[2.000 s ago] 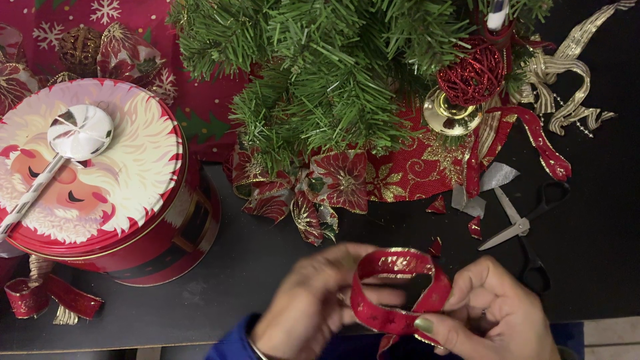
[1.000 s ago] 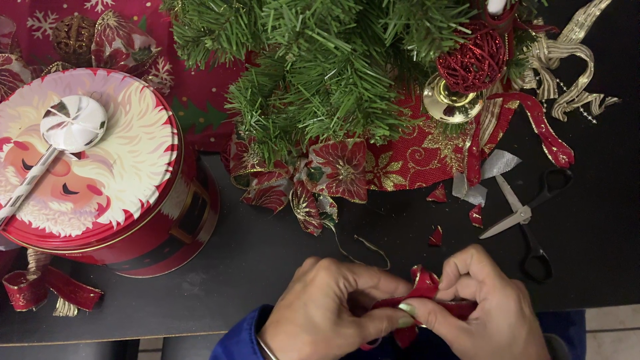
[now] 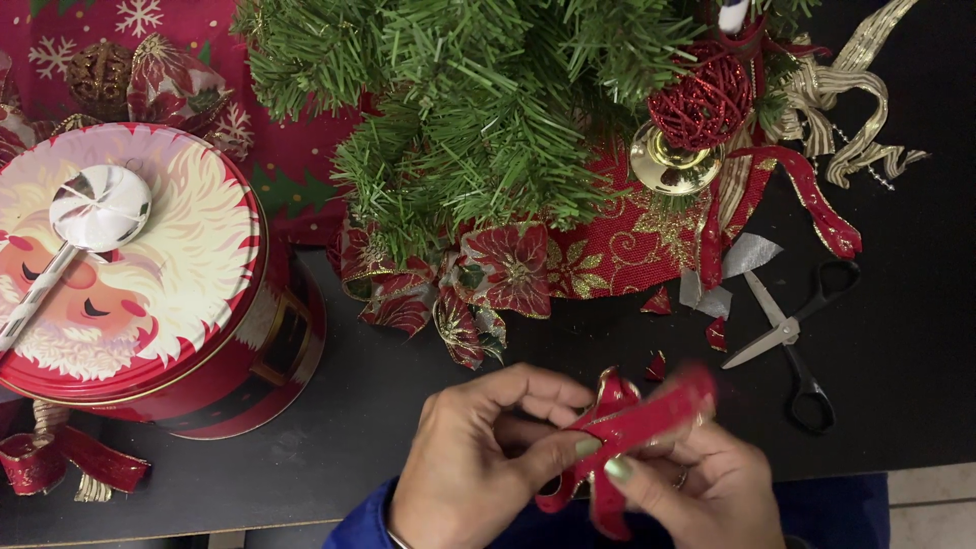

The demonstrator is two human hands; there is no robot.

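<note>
A red ribbon with gold edges [image 3: 629, 427] is bunched into loops between both hands, low in the view, with one blurred loop rising to the right. My left hand [image 3: 488, 450] pinches its middle between thumb and fingers. On the other side my right hand [image 3: 686, 480] grips it too, the thumb near the left thumb. Open scissors with black handles [image 3: 789, 332] lie on the dark table to the right of the hands. Small red ribbon scraps [image 3: 656, 366] and silvery pieces [image 3: 751, 255] lie near the blades.
A round tin with a Santa face [image 3: 293, 343] stands at left, a striped lollipop ornament [image 3: 99, 210] on its lid. Green artificial tree branches [image 3: 473, 114] fill the top. A red glitter ball on a gold base [image 3: 679, 164], ribbon trimmings [image 3: 862, 84] and a poinsettia bow [image 3: 507, 267] surround them.
Two seconds ago the ribbon was one wide open ring between my hands; now it is gathered at the middle into several loops and ends. The scissors have stayed on the table.
</note>
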